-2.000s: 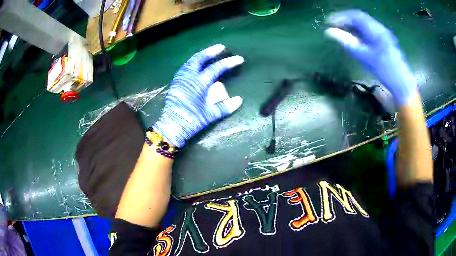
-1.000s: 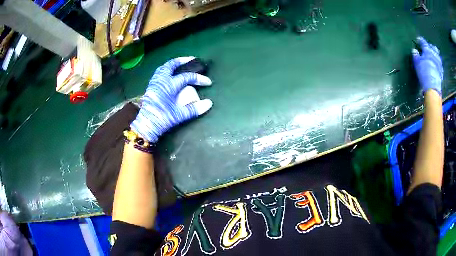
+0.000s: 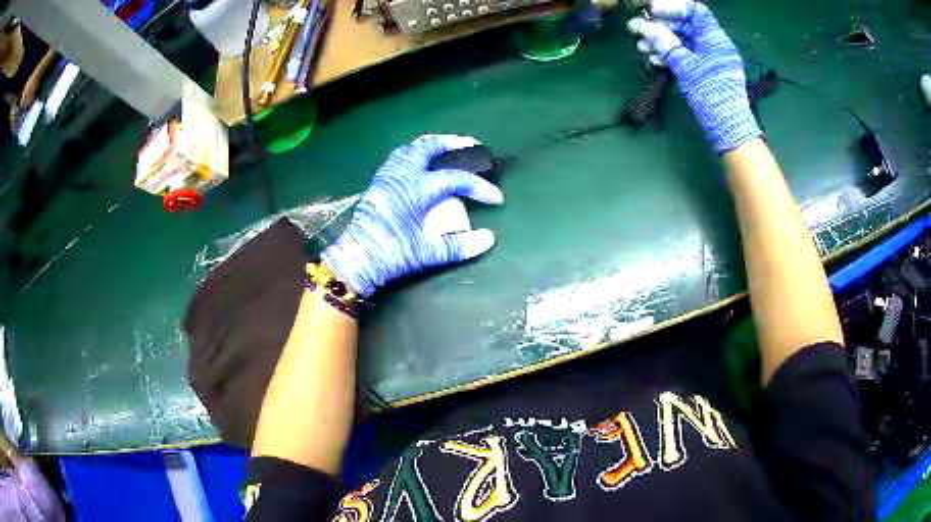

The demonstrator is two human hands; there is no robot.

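Observation:
My left hand (image 3: pixel 413 214), in a blue-white knit glove with pale fingertips, lies over a black power adapter (image 3: pixel 472 159) at the bench's middle, fingers around its near side. A white pad (image 3: pixel 446 216) shows in that palm. My right hand (image 3: pixel 702 76), gloved alike, is raised at the top by the instrument's right end; its fingertips are near the frame's edge, and what they hold cannot be made out. A black cable bundle (image 3: pixel 645 102) lies on the green bench just left of my right hand, with a thin lead running towards the left adapter.
A dark brown cloth (image 3: pixel 250 326) lies under my left forearm. An instrument with buttons (image 3: pixel 439 12) and pens (image 3: pixel 291 51) stand on cardboard at the back. A small white box with a red part (image 3: pixel 184 153) is by the grey post. Another adapter (image 3: pixel 875 163) lies right, above a bin of black adapters (image 3: pixel 898 316).
My right hand has moved from the far right to the top, near the instrument. A cable bundle and an adapter now show on the bench. My left hand stays on the left adapter.

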